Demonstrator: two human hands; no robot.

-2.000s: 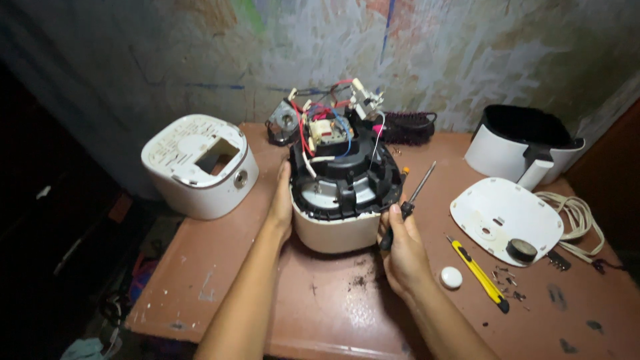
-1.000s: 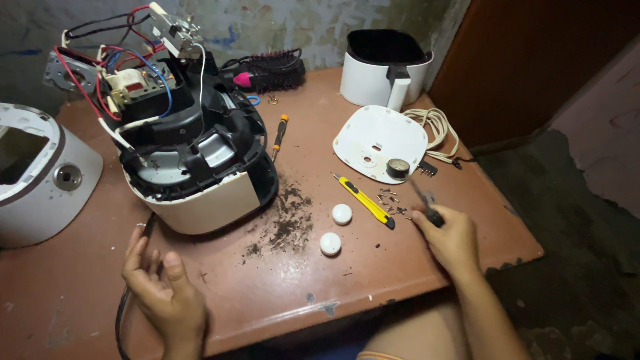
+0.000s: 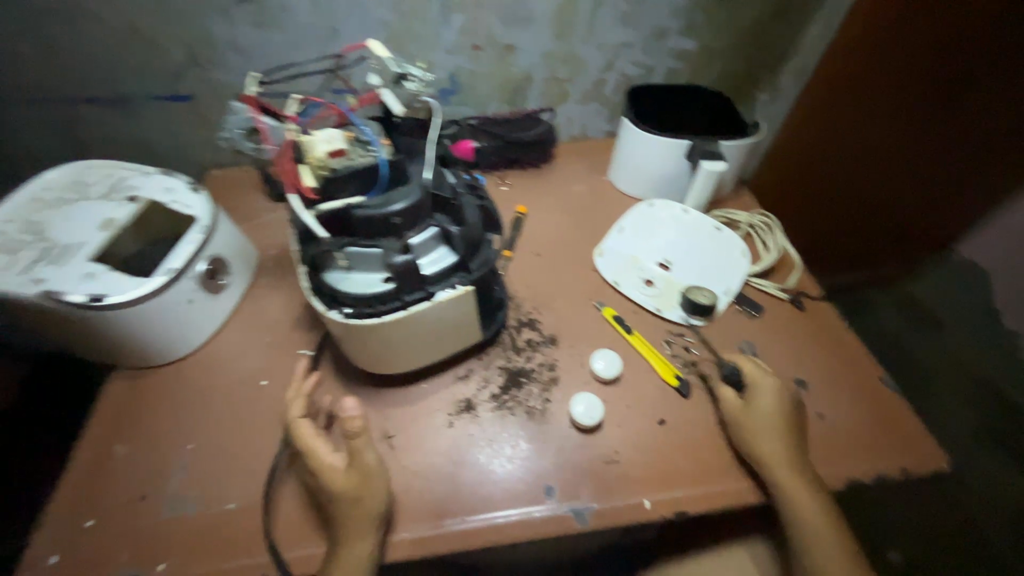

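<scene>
My right hand (image 3: 764, 416) is closed on the dark handle of a screwdriver (image 3: 730, 373), whose shaft points up-left past several small screws (image 3: 680, 346). Palm up with fingers apart, my left hand (image 3: 340, 456) holds nothing, below the opened air fryer body (image 3: 400, 332) with its bare wiring and motor (image 3: 332, 156). A black cord (image 3: 276, 496) runs beside that hand. A yellow box cutter (image 3: 644, 348) and two white round knobs (image 3: 596, 388) lie between the body and my right hand. The white cover plate (image 3: 672, 248) carries a round dark part (image 3: 698, 302).
The white outer housing (image 3: 184, 320) stands at the left, the fryer basket (image 3: 680, 144) at the back right beside a coiled pale cord (image 3: 760, 240). An orange-tipped screwdriver (image 3: 512, 232), a black brush (image 3: 504, 140) and dark debris (image 3: 520, 368) are on the brown table (image 3: 480, 496).
Both hands have left the fryer body, which they held two seconds ago. My right hand, with the screwdriver, moved right to beside the small screws. The view has shifted.
</scene>
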